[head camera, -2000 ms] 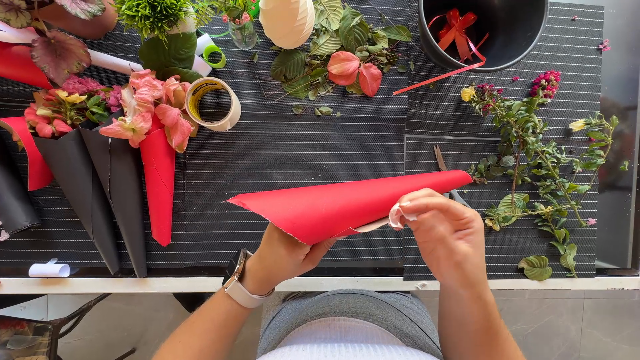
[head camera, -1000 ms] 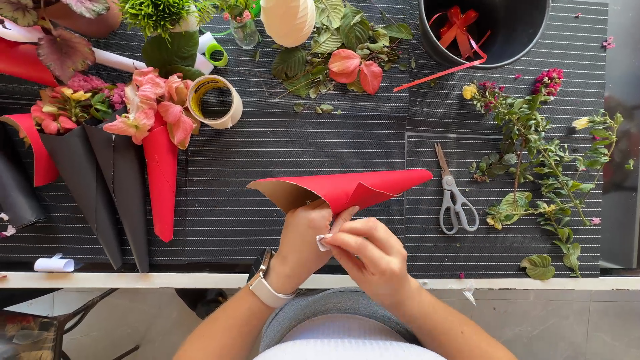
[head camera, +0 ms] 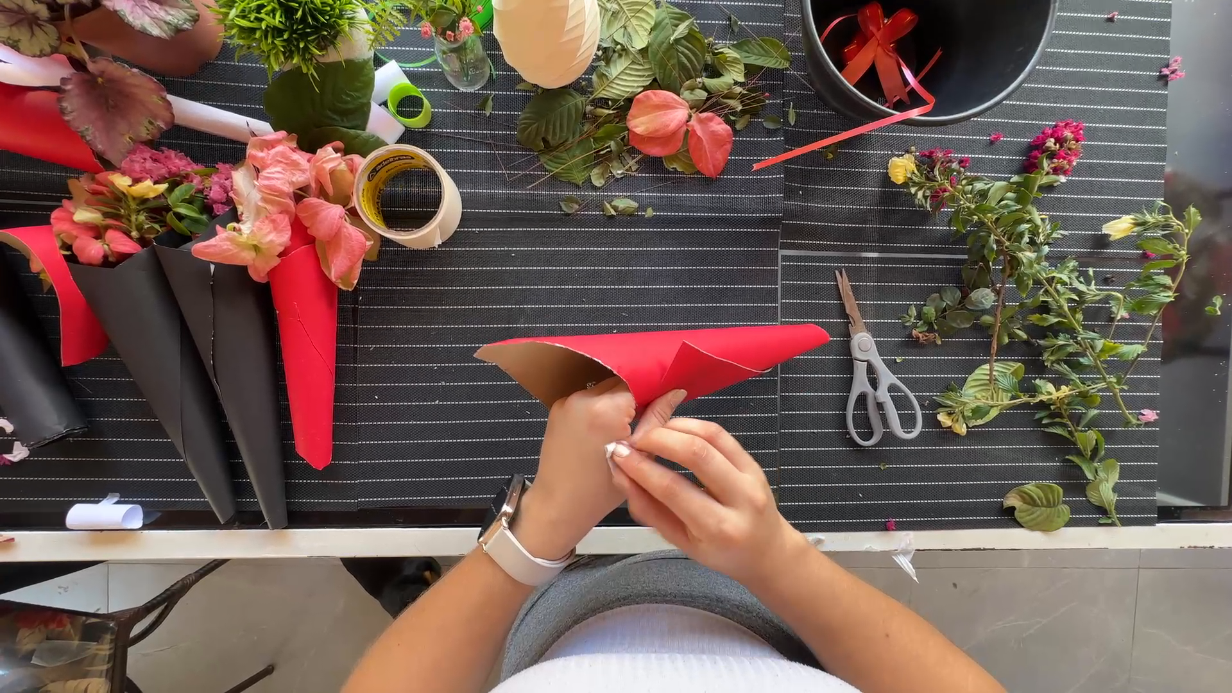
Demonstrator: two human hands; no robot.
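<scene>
A red paper cone [head camera: 654,354] lies sideways above the table's front edge, its wide mouth to the left showing a brown inside. My left hand [head camera: 582,452], with a watch on the wrist, grips the cone's lower edge near the mouth, some fingers hidden inside. My right hand [head camera: 707,486] pinches a small whitish piece [head camera: 613,450], perhaps tape or its backing, between thumb and fingertips beside the left hand. Grey-handled scissors [head camera: 874,375] lie to the right of the cone, points away from me. A roll of tape [head camera: 443,217] stands at the upper left.
Flower-filled black paper cones [head camera: 164,356] and a red paper cone [head camera: 306,356] lie at left. Cut leaves [head camera: 640,77] and flowering stems [head camera: 1068,289] are spread at the back and right. A black bucket [head camera: 818,82] holds red ribbon. A white roll [head camera: 104,516] is near the front edge.
My right hand has moved left, from the cone's narrow part to beside my left hand. The cone has shifted, baring the scissors, and now shows its brown inside and a folded flap.
</scene>
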